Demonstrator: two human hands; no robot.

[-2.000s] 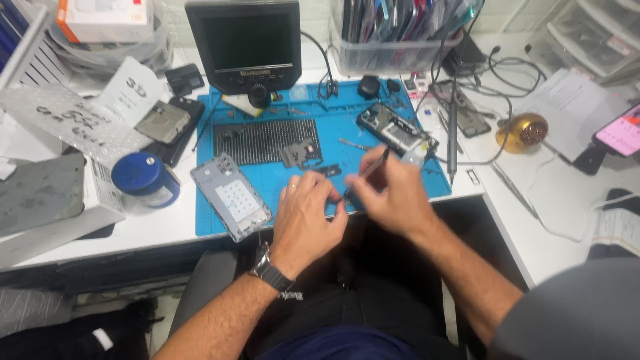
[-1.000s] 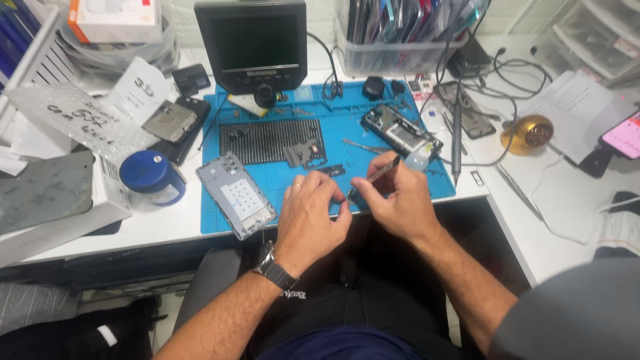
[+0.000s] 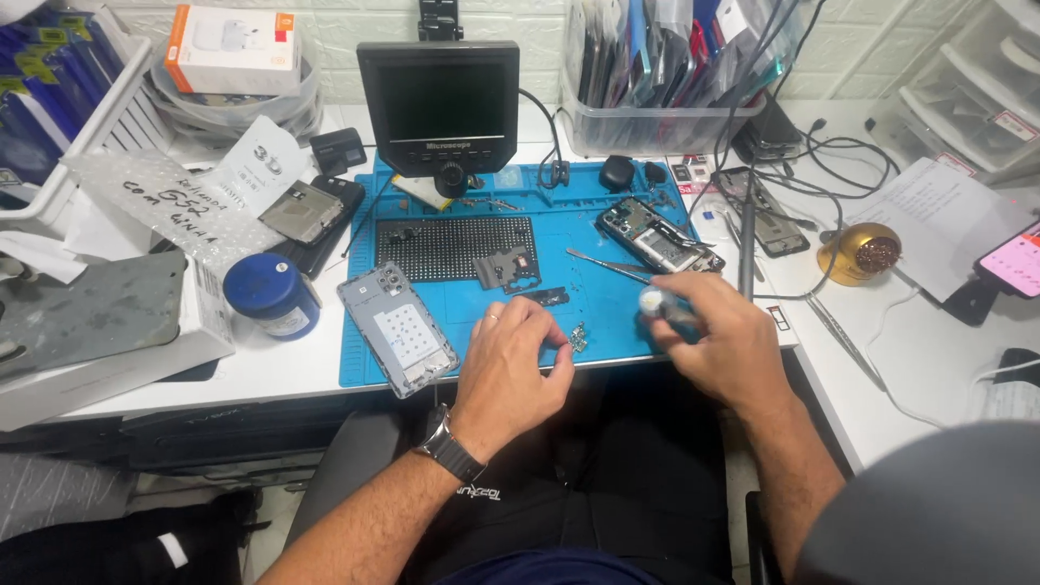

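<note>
My left hand (image 3: 516, 370) pinches the edge of a small circuit board (image 3: 578, 337) between thumb and forefinger, near the front edge of the blue repair mat (image 3: 479, 325). In my right hand (image 3: 719, 345) is a small clear bottle with a whitish cap (image 3: 652, 301), partly hidden by the fingers and blurred. A grey phone back cover (image 3: 398, 329) lies left of my left hand. Behind the hands lie a black phone part (image 3: 546, 297), a dark bracket (image 3: 510, 270) and metal tweezers (image 3: 605, 265). An opened phone (image 3: 660, 237) rests at the mat's right.
A microscope with a screen (image 3: 439, 106) stands at the back. Left of the mat is a blue jar (image 3: 272, 296). On the right are a soldering iron (image 3: 747, 248), a golden tip cleaner (image 3: 860, 250), more tweezers (image 3: 845, 340) and loose cables. A bin of phone parts (image 3: 662, 122) stands behind.
My right hand has moved right, away from my left hand, and now holds the small bottle instead of the thin dark tool seen before. The left hand stays near the mat's front edge.
</note>
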